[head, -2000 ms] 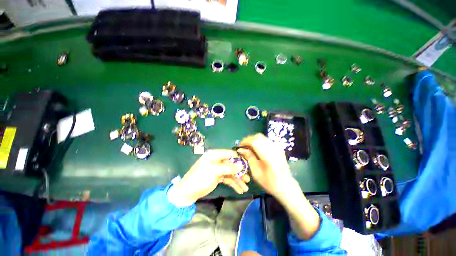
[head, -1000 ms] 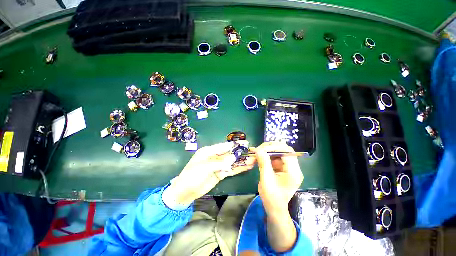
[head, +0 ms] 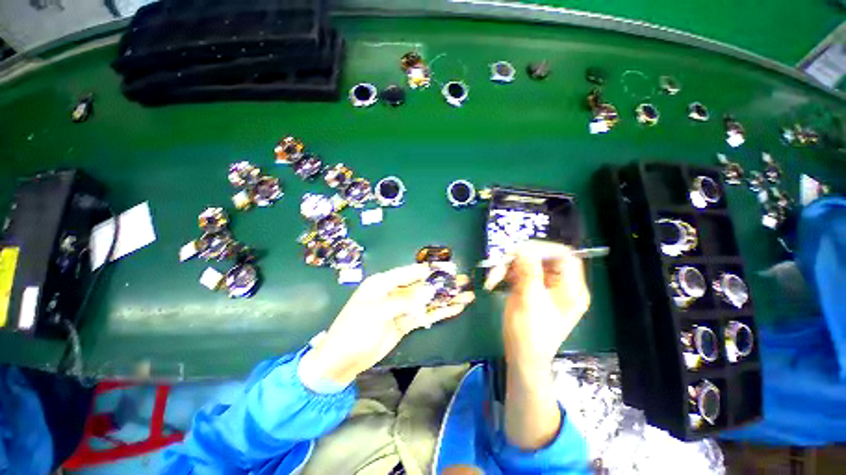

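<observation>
My left hand (head: 376,311) holds a small round watch module (head: 442,286) in its fingertips, with a coppery round piece (head: 433,254) standing out at its far side. My right hand (head: 544,295) holds thin metal tweezers (head: 591,251) between thumb and fingers, over the near part of a black parts tray (head: 566,215). Small white parts (head: 516,227) are heaped in that tray. The tweezers' tip points left, in the gap between the tray's near left corner and the module. Whether the tip grips a part is too small to tell.
Loose modules (head: 325,227) with white tabs lie left of centre. Ringed cases (head: 460,193) lie farther back. A foam tray (head: 649,306) of cases stands right, stacked black trays (head: 227,56) far left, a black box (head: 42,241) and paper slip (head: 123,236) left. Another person's blue sleeve (head: 807,343) is at right.
My right hand and tweezers have moved from the module rightward to the parts tray. Earlier, both hands were together at the module. My left hand still holds it, its coppery piece now showing.
</observation>
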